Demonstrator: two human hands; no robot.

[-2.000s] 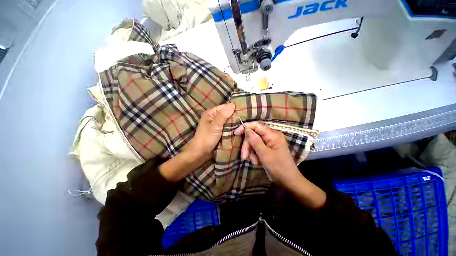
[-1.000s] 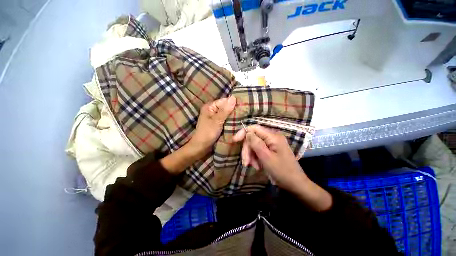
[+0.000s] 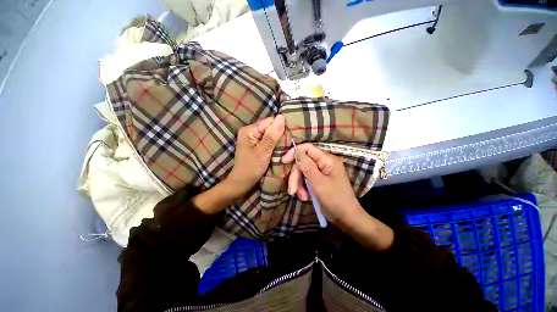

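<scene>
The checked lining (image 3: 183, 122) of the cream padded garment (image 3: 119, 186) lies across the table edge and over my lap. My left hand (image 3: 258, 149) pinches the plaid between thumb and fingers. My right hand (image 3: 320, 177) holds a slim tool with a pale handle (image 3: 316, 204), pen-like, its thin metal tip at the fabric just right of my left fingers. I cannot tell if the tip is in the cloth. A zip with pale tape (image 3: 351, 150) runs along the plaid to the right of the tip.
The sewing machine head (image 3: 299, 36) stands at the back, with a yellow piece (image 3: 316, 91) near its needle area. A ruler scale (image 3: 470, 150) runs along the table's front edge. A blue plastic crate (image 3: 482, 244) is below right. More cream fabric (image 3: 214, 15) lies behind.
The tool's pale handle now shows below my right hand, tilted differently. Both hands keep their places on the plaid. The view has shifted slightly, cutting off most of the machine's lettering.
</scene>
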